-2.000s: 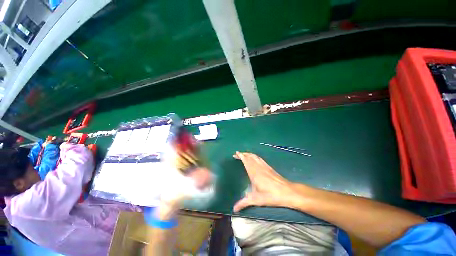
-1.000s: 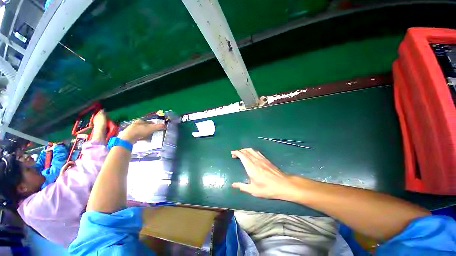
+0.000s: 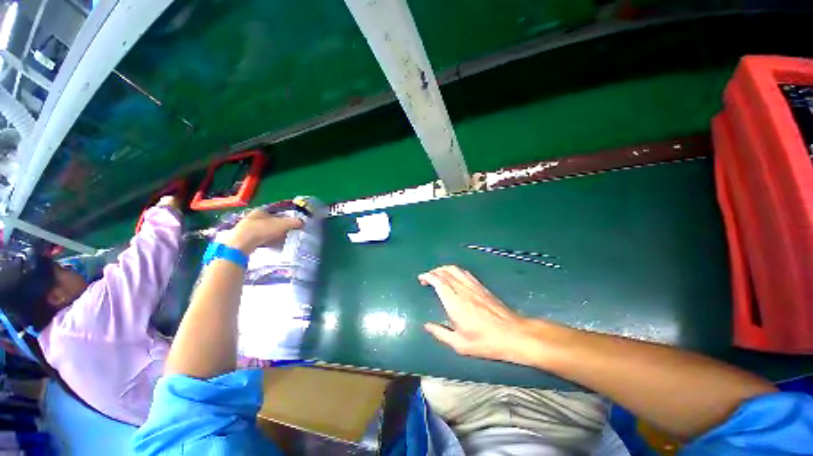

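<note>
The clear battery tray (image 3: 278,312) with white rectangles lies on the dark-green bench (image 3: 615,294), left of centre. My left hand (image 3: 260,230) is over its upper part, fingers pointing right; a small yellow and dark piece (image 3: 303,207) shows by the fingertips. Whether the hand grips it or the tray is unclear. My right hand (image 3: 477,316) is open and empty at the bench front, fingers apart. Thin silver tweezers (image 3: 514,256) lie behind it. A white backing paper (image 3: 371,227) lies right of the tray.
Red-orange foam frames (image 3: 771,214) are stacked at the right edge. A pale metal post (image 3: 423,98) rises behind the bench. Another foam frame (image 3: 197,198) lies beyond the rail at left. A person in a pink smock (image 3: 111,338) is at left. A cardboard box (image 3: 325,401) is below the bench edge.
Since two seconds ago my left hand has moved from the tray's right side to its upper part. The coworker's arm has drawn back left from a second ago. My right hand stays open on the bench.
</note>
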